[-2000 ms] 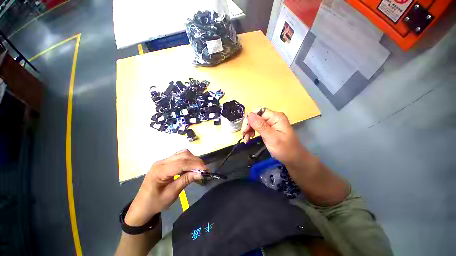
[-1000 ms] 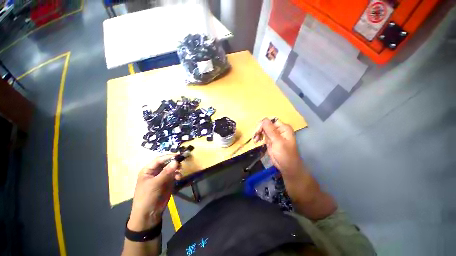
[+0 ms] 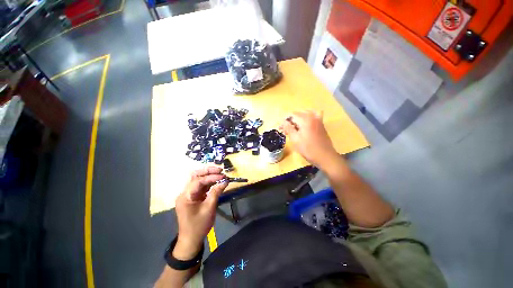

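My left hand (image 3: 201,194) is bare and pinches a small black part (image 3: 236,180) over the table's front edge. My right hand (image 3: 305,134) is at the right of the cup, fingers curled, with a dark bit showing at the fingertips; the brush itself cannot be made out clearly. The whitish round cup (image 3: 274,156) holds dark stuff and stands right of the pile. The pile of black parts (image 3: 223,134) with pale glints lies mid-table. One black part (image 3: 228,165) lies at its front, just above my left hand.
The yellow-tan table (image 3: 177,183) bears a clear bag of black parts (image 3: 252,67) at its far end. A white table (image 3: 185,42) stands beyond. A blue bin (image 3: 304,207) with parts is below on the right. The orange machine (image 3: 419,25) is at the upper right.
My right hand has moved from in front of the cup to beside its rim. My left hand first moved away from my body with the black part and still holds it. The view has shifted.
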